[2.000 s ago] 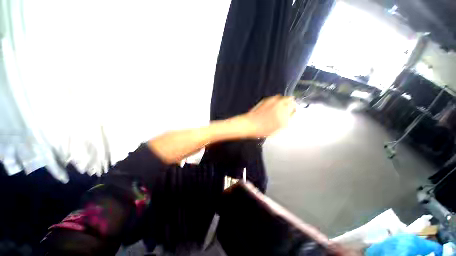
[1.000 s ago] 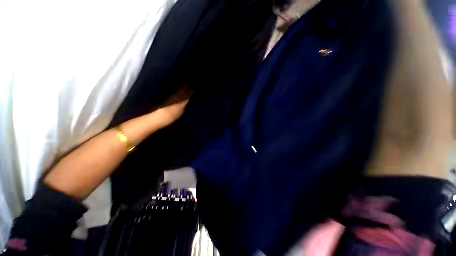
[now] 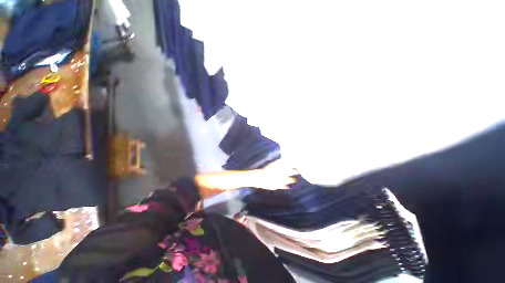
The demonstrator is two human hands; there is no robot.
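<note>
My left hand (image 3: 277, 176) is blurred and overexposed at the end of a dark floral sleeve. It is at the navy hanging garments (image 3: 249, 145), and whether its fingers hold cloth cannot be told. Below it hang cream garments (image 3: 326, 240) between dark ones, with a row of black hanger parts at their right end. A large dark navy cloth (image 3: 465, 204) fills the lower right; what it hangs from is hidden. My right hand is not in view.
At the left is a brown table (image 3: 69, 83) bearing a folded navy stack (image 3: 44, 30), red and yellow scissors (image 3: 50, 83) and a spread dark garment (image 3: 50, 149). A wooden stool (image 3: 128, 156) stands beside it. A white glare covers the upper right.
The view has swung from the navy jacket with the chest mark to the table and the hanging row. My left hand has left the dark cloth; the right sleeve is gone from view.
</note>
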